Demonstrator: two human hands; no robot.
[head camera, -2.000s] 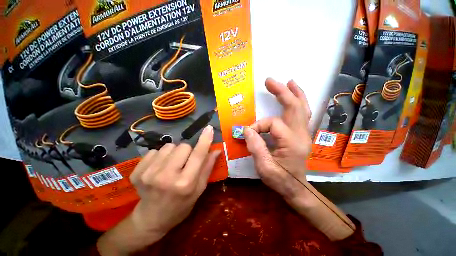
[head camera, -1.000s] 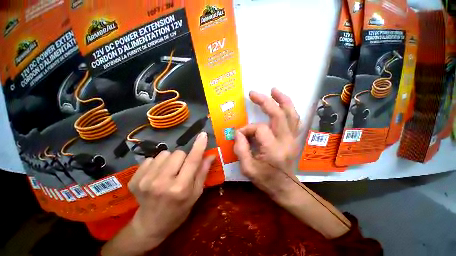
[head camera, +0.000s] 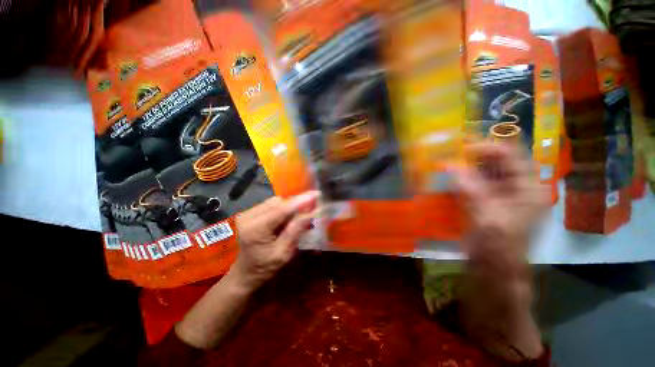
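Flat orange and black cartons (head camera: 161, 136) lie fanned at left, the top one with its yellow side panel (head camera: 260, 125) showing. My left hand (head camera: 276, 233) is at their lower right corner, thumb and fingers closed on the panel's bottom edge. A separate flat carton (head camera: 352, 154), motion-blurred, is raised between the fan and the right pile. My right hand (head camera: 503, 193), also blurred, holds it by the lower part of its yellow panel. A pale patch shows low on that panel, but whether it is a sticker cannot be told.
A loose pile of cartons (head camera: 503, 86) lies at right, partly behind my right hand. Beside it stands a thick carton stack (head camera: 585, 136) with brown-orange edges. The white table (head camera: 47, 158) shows at left. Dark items are at the far right corner.
The top carton has come off the fan and moved right in my right hand, which has left the sticker spot. My left hand has shifted slightly right and up. The camera view has shifted.
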